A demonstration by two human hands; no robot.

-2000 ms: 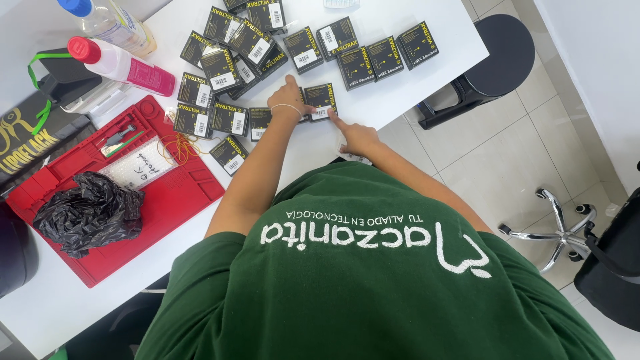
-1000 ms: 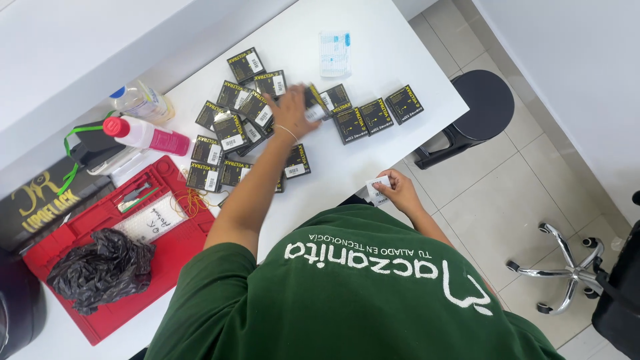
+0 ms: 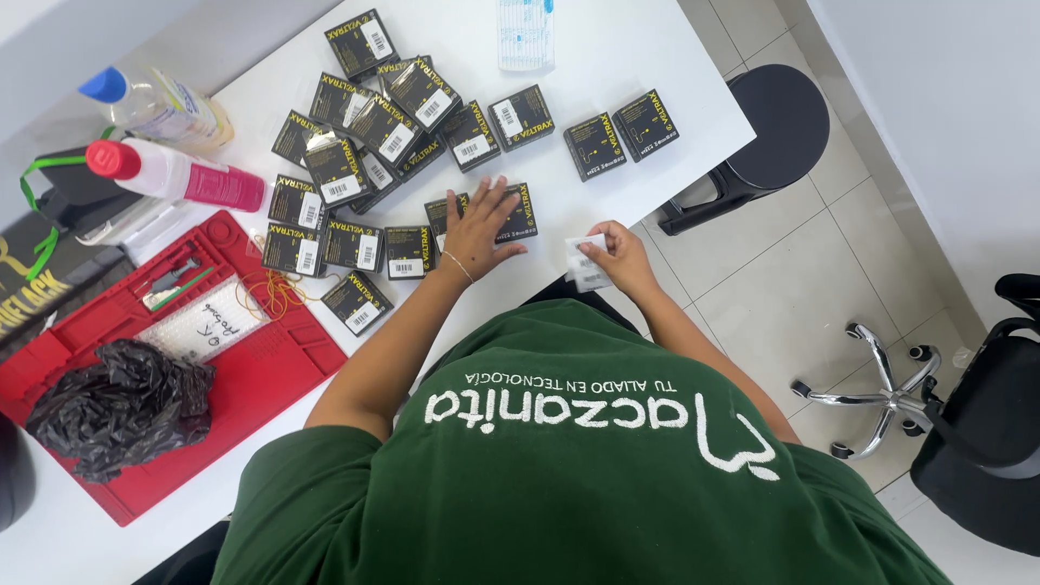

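Note:
My left hand (image 3: 479, 231) lies palm down with spread fingers over two small black boxes near the table's front edge; the right one of these boxes (image 3: 522, 213) is partly hidden by the fingers. Between thumb and fingers, my right hand (image 3: 624, 258) pinches a small white sheet (image 3: 588, 266) with faint printed marks, just off the table edge. Several similar boxes with white barcode stickers (image 3: 393, 140) are heaped and spread to the left and above. Two boxes showing no sticker, a nearer one (image 3: 595, 147) and a farther one (image 3: 647, 126), stand to the right.
On the white table (image 3: 455, 317), a red tray (image 3: 268, 382) holds a black plastic bag (image 3: 122, 406) and bubble wrap. Behind it lie a pink bottle (image 3: 183, 175) and a blue-capped bottle (image 3: 162, 110). A blue-and-white packet (image 3: 526, 34) is farther back. A black stool (image 3: 780, 126) stands beyond the table corner.
My left hand has moved from the upper boxes down to the front ones. The row of three boxes at the right now has two. My right hand still holds the white sheet.

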